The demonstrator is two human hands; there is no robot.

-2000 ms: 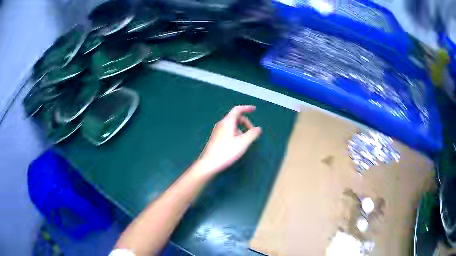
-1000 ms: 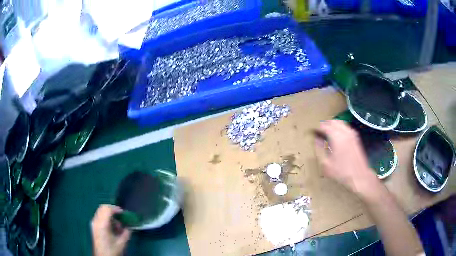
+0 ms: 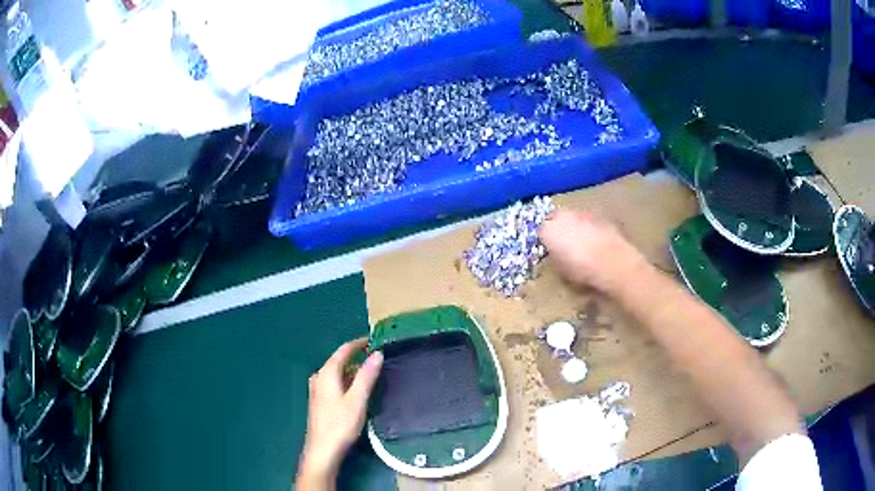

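Observation:
A green housing (image 3: 487, 384) with a pale rim and a dark recessed middle lies over the left edge of the cardboard, its two small silver dots toward me. My left hand (image 3: 338, 398) holds its left side, thumb on the rim. My right hand (image 3: 587, 251) is at the right edge of the loose pile of small metal fittings (image 3: 506, 251). Its fingertips are blurred, so I cannot tell whether they pinch a fitting. Two white discs (image 3: 560, 336) and a ragged white patch (image 3: 579, 436) lie on the stained cardboard (image 3: 422, 273) between the housing and my right forearm.
Blue bins (image 3: 451, 197) of silver fittings stand behind the cardboard. Several green housings (image 3: 744, 192) lie at the right, some overlapping. A heap of dark green shells (image 3: 86, 336) lies at the left. White paper sheets (image 3: 144, 72) are at the back left, a yellow bottle (image 3: 600, 21) beyond the bins.
My left hand has brought the housing right, onto the cardboard's left edge. My right hand has moved left from the housings at the right to the fittings pile.

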